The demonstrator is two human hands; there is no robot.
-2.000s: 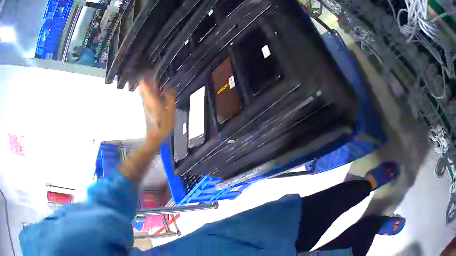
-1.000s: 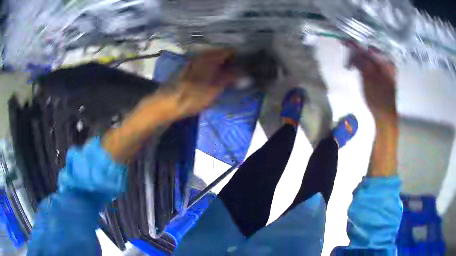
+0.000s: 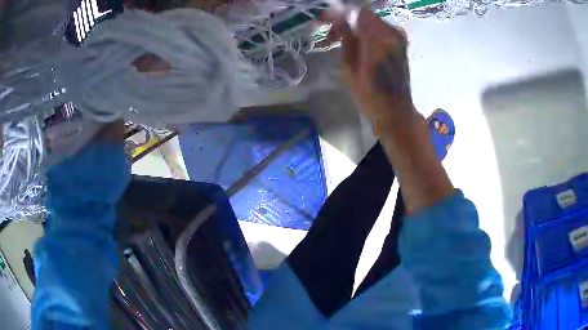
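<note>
My right hand is raised at the top centre, fingers closed around a small white cable end near the rack. The exact plug is blurred. My left hand is mostly hidden behind a thick looped bundle of white cables; only some skin shows through the loop, and the wrist below it. What its fingers do is hidden. A dark slab with white stripes shows above the bundle at the upper left; I cannot tell if it is held.
Rack shelf edge, green, with hanging cables crosses the top. Stacked black trays and a bent grey trolley handle are at the lower left. A blue flat square lies beyond. Blue crates stand at the lower right.
The view has turned from the tray stack to the rack. My left hand has gone behind the cable bundle. My right hand has moved left and up to the rack and closed on the cable end.
</note>
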